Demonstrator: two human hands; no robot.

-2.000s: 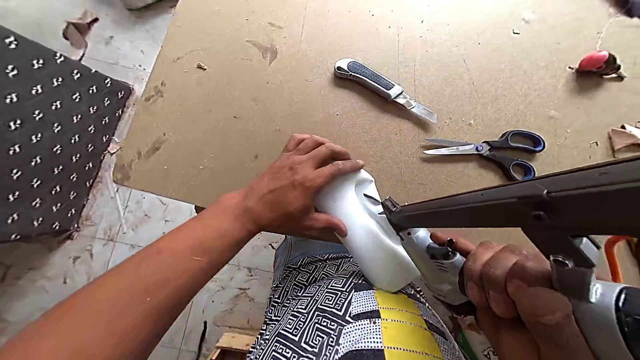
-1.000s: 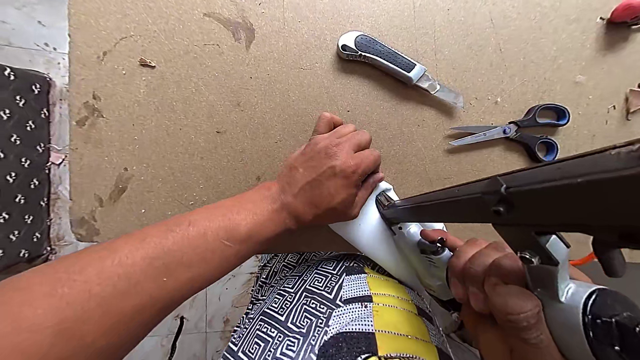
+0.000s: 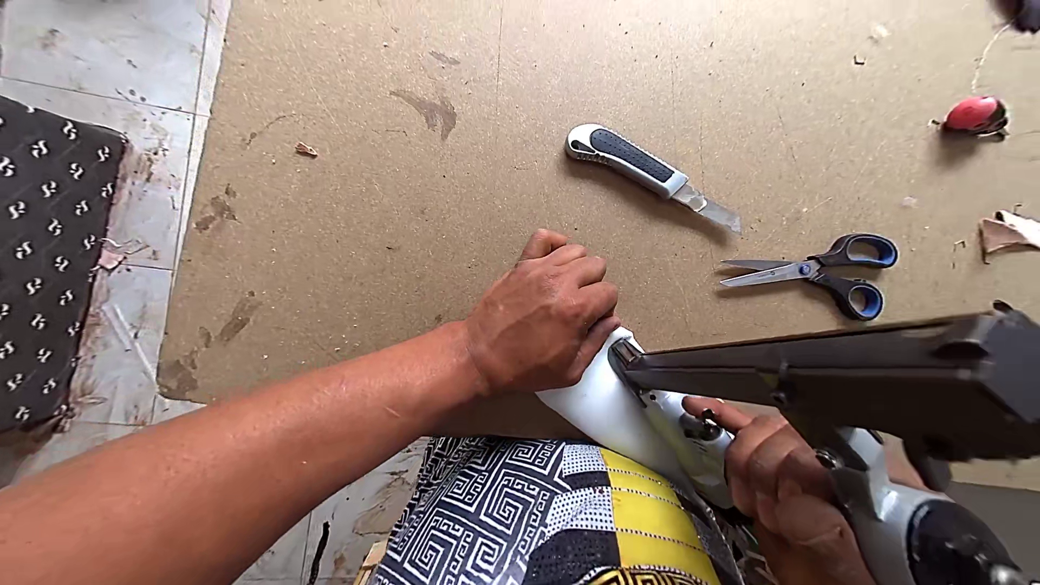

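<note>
My left hand [image 3: 548, 317] is closed on the upper end of a white, smooth, curved piece [image 3: 597, 398] at the table's front edge. The fingers curl over it, so the part in the grip is hidden. From the right, my right hand [image 3: 792, 487] holds a pneumatic staple gun [image 3: 812, 366] with a long dark magazine, its index finger at the trigger. The gun's nose rests against the white piece, just right of my left hand. Beyond lie a utility knife [image 3: 630, 160] with its blade out and scissors [image 3: 804, 270] with blades slightly parted.
The brown board tabletop [image 3: 366, 203] bears small scraps. A red object with a string [image 3: 973, 116] and a torn scrap [image 3: 1010, 231] lie at the right. A dark patterned cushion [image 3: 49, 260] is at the left, over a tiled floor [image 3: 106, 49]. Patterned cloth [image 3: 487, 512] covers my lap.
My left hand, spread over the white piece's side two seconds ago, is now curled into a fist at its upper end. The staple gun stays at the piece. The view has shifted.
</note>
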